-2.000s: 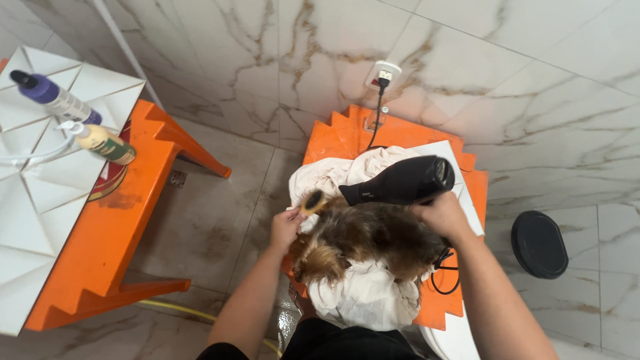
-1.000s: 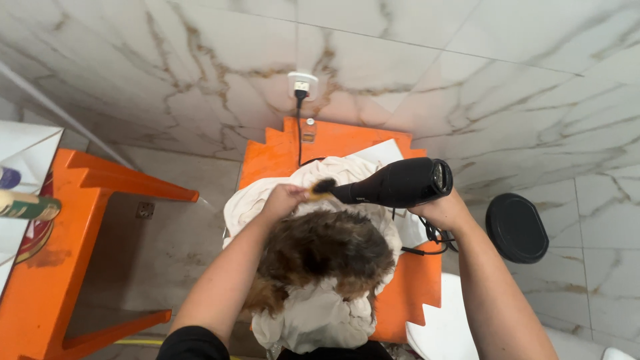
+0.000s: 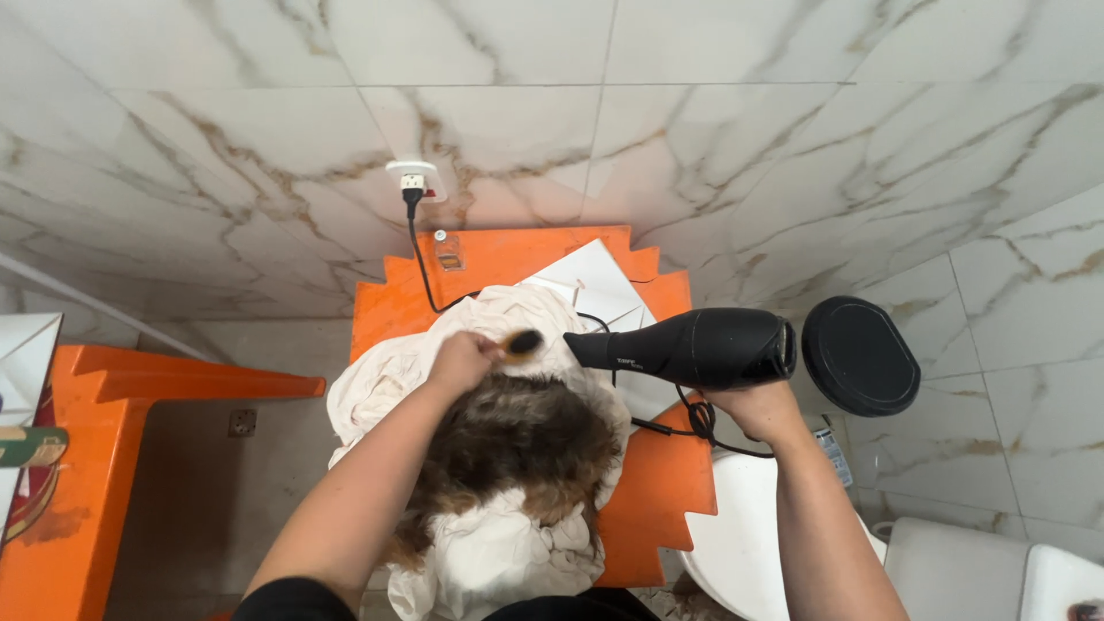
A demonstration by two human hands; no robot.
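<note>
A small long-haired dog (image 3: 517, 431), brown and dark, lies on a crumpled cream cloth (image 3: 371, 388) over an orange plastic table (image 3: 638, 535). My left hand (image 3: 466, 358) grips a brush (image 3: 522, 343) with dark bristles, held just beyond the dog's fur. In my right hand (image 3: 755, 410) is a black hair dryer (image 3: 690, 348), its nozzle pointing left toward the brush. The dryer's cord (image 3: 421, 267) runs from a wall outlet (image 3: 414, 181) and passes behind the cloth. The dog's head cannot be made out.
A white tile (image 3: 595, 276) and a small clear bottle (image 3: 448, 252) sit on the orange table. Left stands another orange table (image 3: 95, 431) with a green-labelled bottle (image 3: 30, 447). To the right are a black lidded bin (image 3: 862, 355) and a white toilet (image 3: 742, 517). A marbled tile wall (image 3: 535, 129) rises behind.
Two seconds ago the brush was at the dog's left side; now it is beyond the dog's far side, with the nozzle facing it. The view has shifted and turned.
</note>
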